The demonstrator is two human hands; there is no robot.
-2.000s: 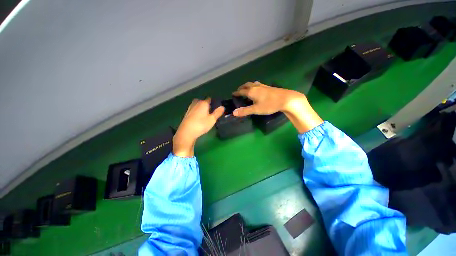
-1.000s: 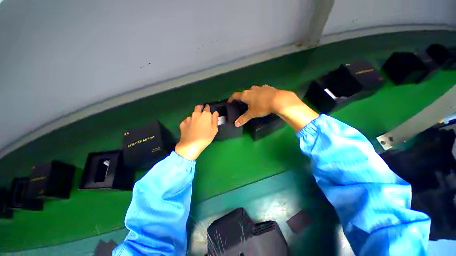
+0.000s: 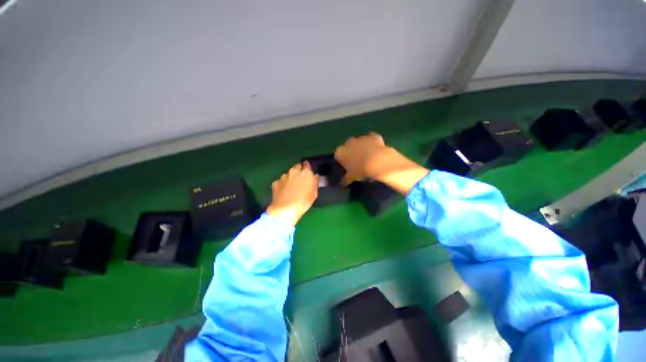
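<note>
A small open black box base [image 3: 331, 195] sits on the green belt in front of me, with a dark insert in its mouth and something pale inside. My left hand [image 3: 295, 191] is on the box's left side, fingers at its rim. My right hand [image 3: 363, 157] is at its right side, fingers on the insert's edge; it is slightly blurred. Another black box [image 3: 375, 196] stands just right of it, partly under my right hand. How deep the insert sits is hidden by my fingers.
Black lids with gold lettering [image 3: 222, 206] and open bases [image 3: 161, 239] stand along the belt [image 3: 340, 244] on both sides. Flat black inserts [image 3: 386, 332] and a small dark card piece [image 3: 452, 306] lie on the near bench. A dark pile [image 3: 613, 247] is at right. A grey-white panel [image 3: 234, 78] runs behind.
The view has shifted. Both hands stay at the same box; the insert now shows more squarely in its mouth, and my right hand's fingers are more curled than before.
</note>
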